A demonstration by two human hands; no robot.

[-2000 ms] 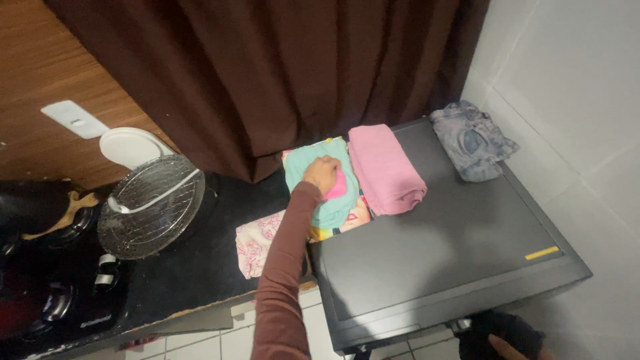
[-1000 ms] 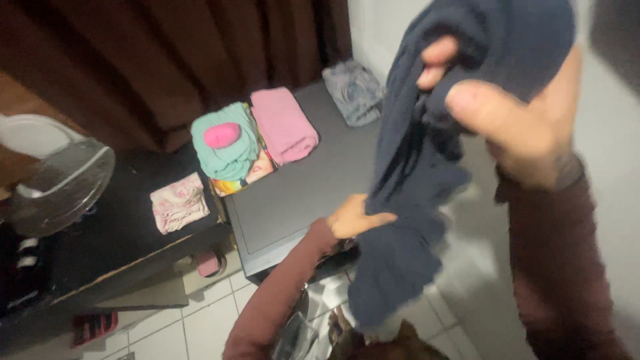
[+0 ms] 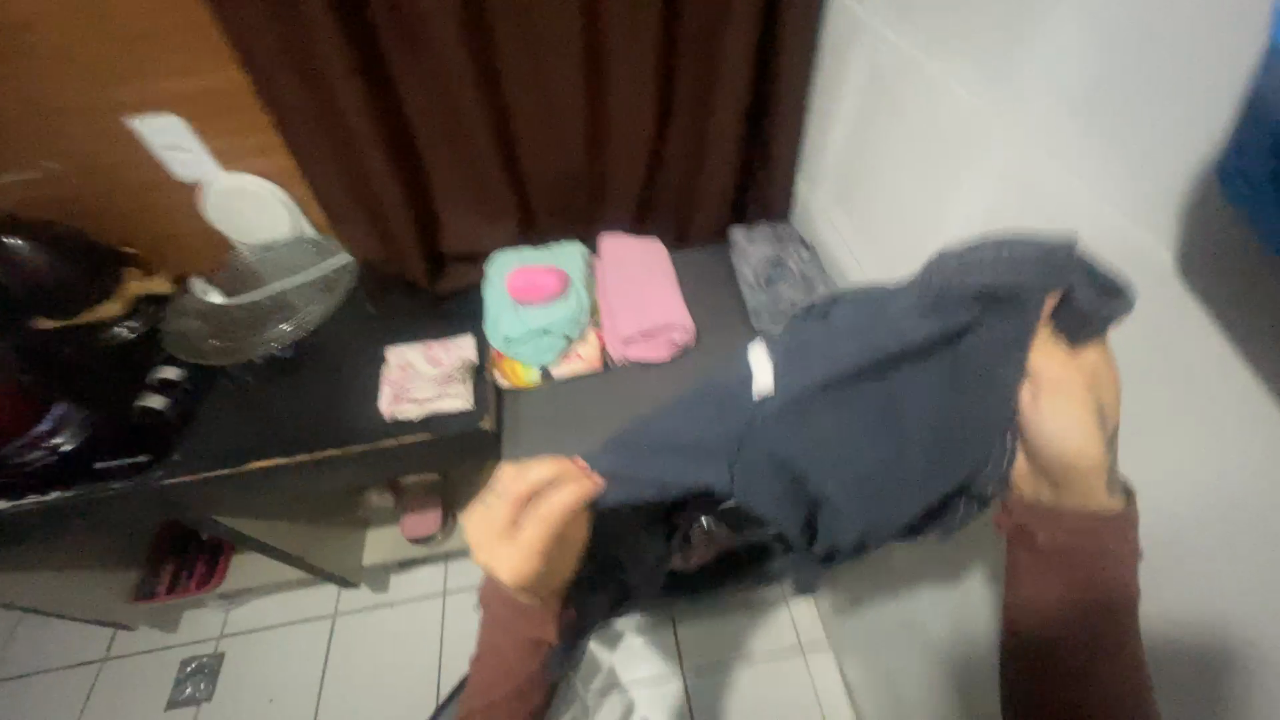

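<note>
A dark navy garment with a small white tag is stretched in the air between both hands. My left hand pinches its left end, and my right hand grips its bunched right end. Behind it, a folded pink cloth lies beside a folded mint-green cloth, on which a bright pink rounded item rests. A multicoloured printed cloth shows beneath the mint one. Folded grey-blue patterned fabric lies near the wall, partly hidden by the garment.
On the black counter at left lie a folded pink-and-white cloth and a round mesh cover, with a cooktop at the far left. A brown curtain hangs behind. Below are a pink basket and the tiled floor.
Both hands now hold the navy garment spread sideways; one second ago it hung from my right hand, with my left hand beside it. Two seconds ago my hand was at the mint cloth.
</note>
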